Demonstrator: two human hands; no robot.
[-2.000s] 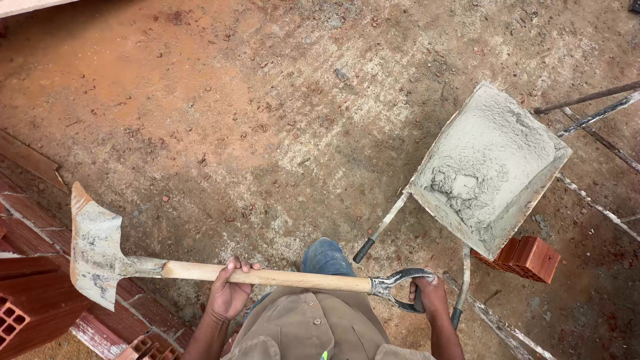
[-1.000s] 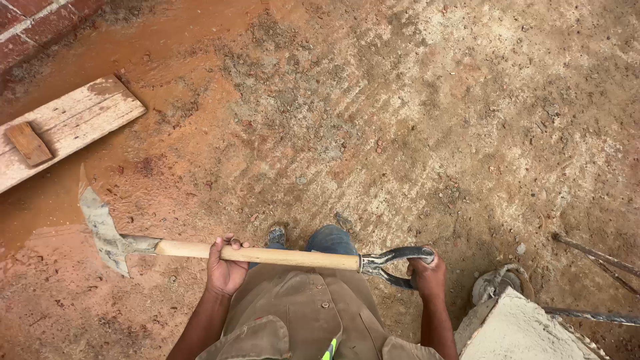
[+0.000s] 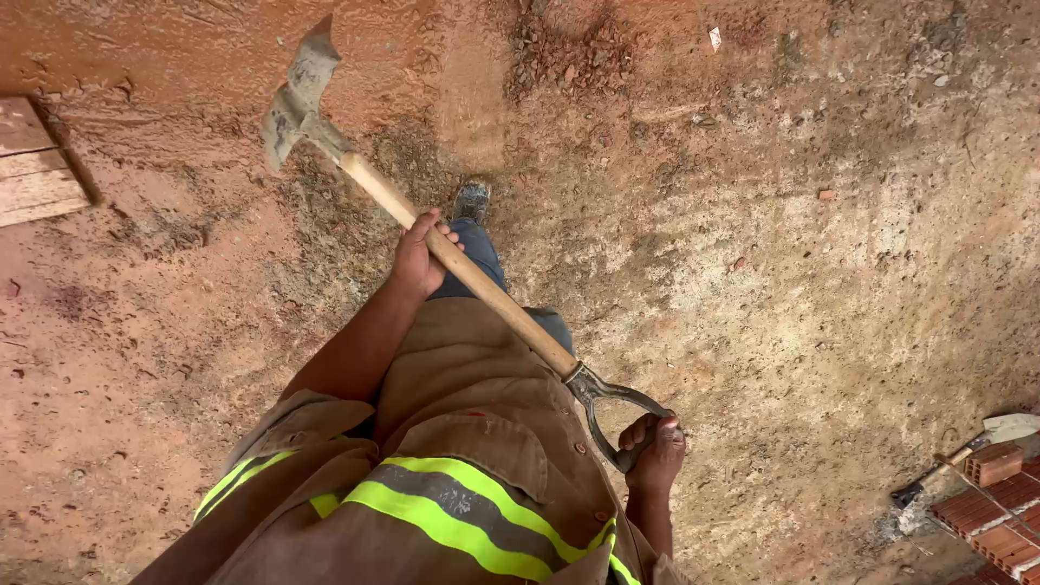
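A shovel with a wooden shaft [image 3: 496, 301] lies diagonally across the front of my body. Its mortar-smeared metal blade [image 3: 302, 93] points to the upper left, above the ground. My left hand [image 3: 424, 253] is wrapped around the shaft, part of the way down from the blade. At the other end, my right hand [image 3: 655, 447] grips the dark D-shaped handle [image 3: 605, 398] of the shovel. One boot [image 3: 472, 201] shows on the ground just beyond my left hand.
Wooden boards [image 3: 36, 175] lie at the left edge. At the lower right are hollow clay bricks [image 3: 995, 508] and a trowel [image 3: 1011, 428] with a dark handle. Loose reddish rubble [image 3: 573, 57] is scattered on the damp earth ahead.
The shovel has swung from roughly level to diagonal, its blade now farther forward, both hands still on it. The wheelbarrow of mortar seen earlier at the right is out of view as the view moved.
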